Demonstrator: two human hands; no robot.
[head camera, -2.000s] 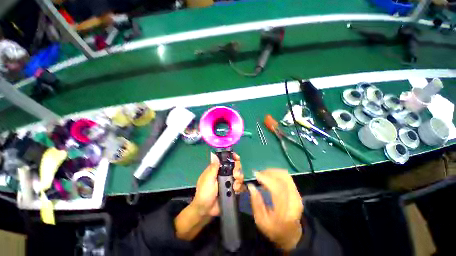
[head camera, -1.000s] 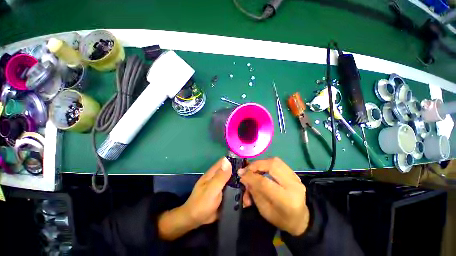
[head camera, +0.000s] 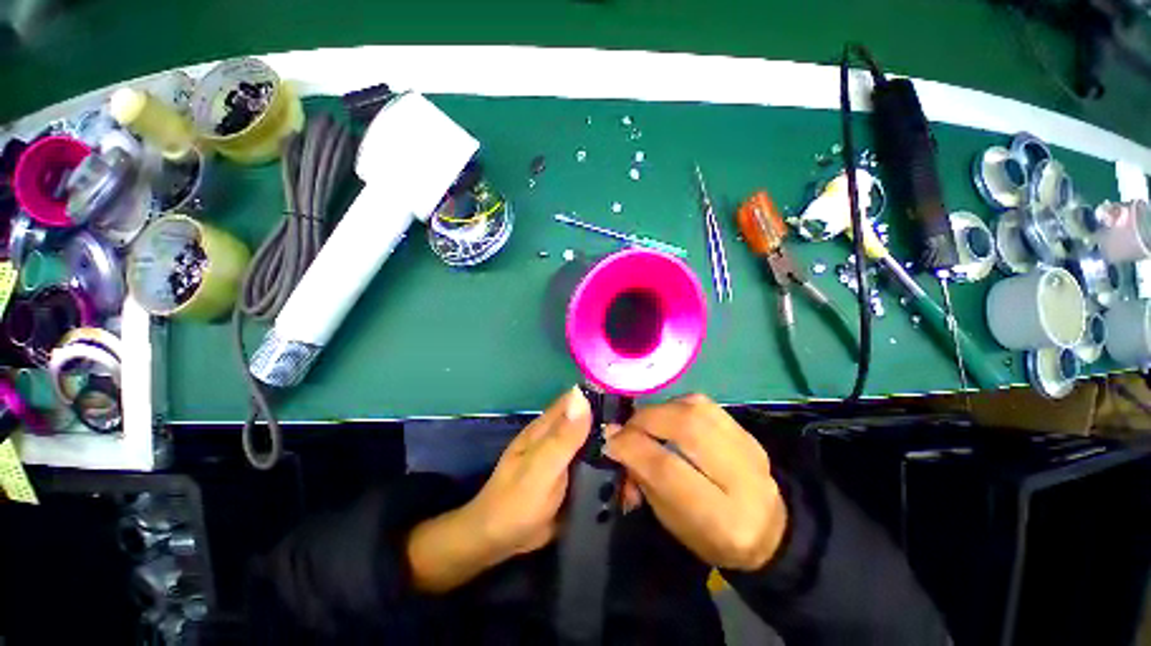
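Note:
A dark hair dryer with a flared magenta nozzle end (head camera: 583, 555) is held upright in front of me, its pink ring facing up around a dark hole. My left hand (head camera: 499, 505) grips the top of its handle from the left. My right hand (head camera: 702, 480) is at the same spot from the right, thumb and fingertips pinched at the black part just below the pink ring. Whether a small part is between those fingertips is too small to tell. Two round buttons show on the handle below my fingers. The handle's lower end is dark and hard to see.
A white hair dryer (head camera: 366, 246) with grey cord (head camera: 297, 227) and a round motor unit (head camera: 471, 225) lie left. Tweezers (head camera: 716, 240), orange-gripped cutters (head camera: 789, 284), a black electric screwdriver (head camera: 911, 170) and silver rings (head camera: 1045, 208) lie right. Screw cups (head camera: 208, 271) stand by the white tray (head camera: 139, 379).
My right hand has come in from the side to the black part below the pink ring, and my left hand stays on the handle. The view has tilted down and shifted.

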